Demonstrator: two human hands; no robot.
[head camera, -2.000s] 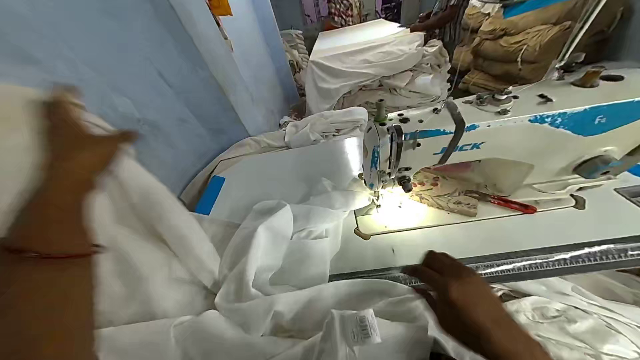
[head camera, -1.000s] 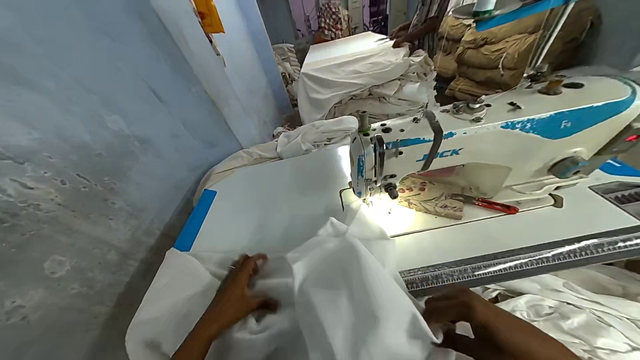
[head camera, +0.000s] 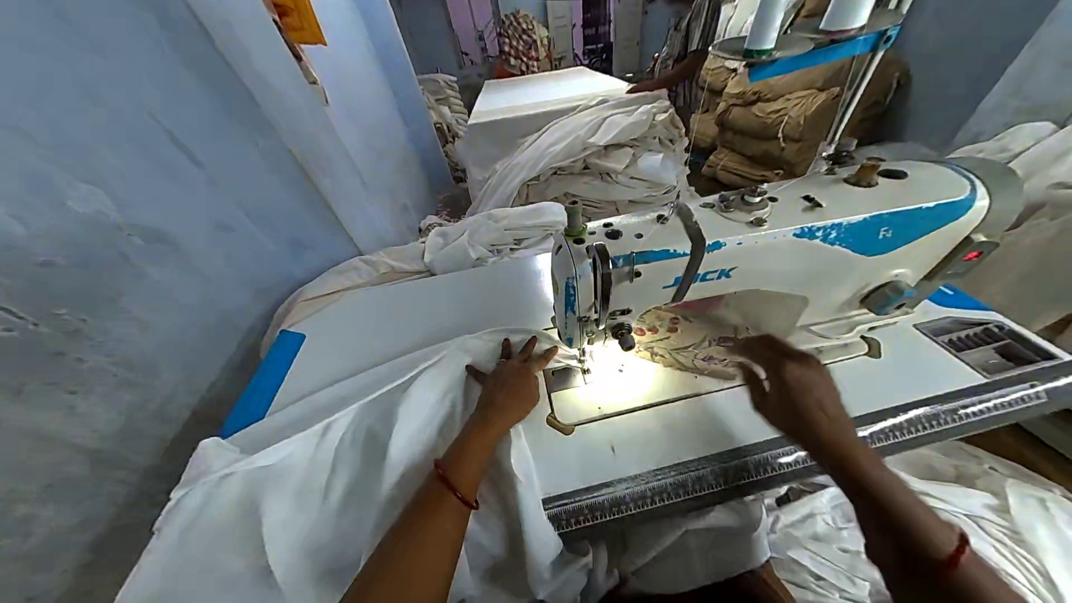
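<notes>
A white Jack sewing machine (head camera: 779, 243) stands on a white table, its lamp lighting the needle area (head camera: 586, 368). White fabric (head camera: 377, 452) runs from the presser foot across the table's left part and down its front edge. My left hand (head camera: 512, 381) lies on this fabric just left of the needle, fingers spread. Right of the needle, my right hand (head camera: 787, 385) is at a printed cloth (head camera: 691, 339) under the machine arm, fingers curved down. Whether it holds anything is hidden; the red-handled tool seen there earlier does not show.
A measuring tape strip (head camera: 712, 469) runs along the table's front edge. More white fabric (head camera: 946, 519) lies below at right. A parts tray (head camera: 988, 343) is set in the tabletop. Behind are a fabric-heaped table (head camera: 536, 96), brown sacks (head camera: 770, 117) and a person's arm (head camera: 678, 74). A blue wall borders the left.
My left hand has moved forward to beside the needle, and the fabric's edge now reaches the presser foot. My right hand has left the fabric at the front edge for the printed cloth.
</notes>
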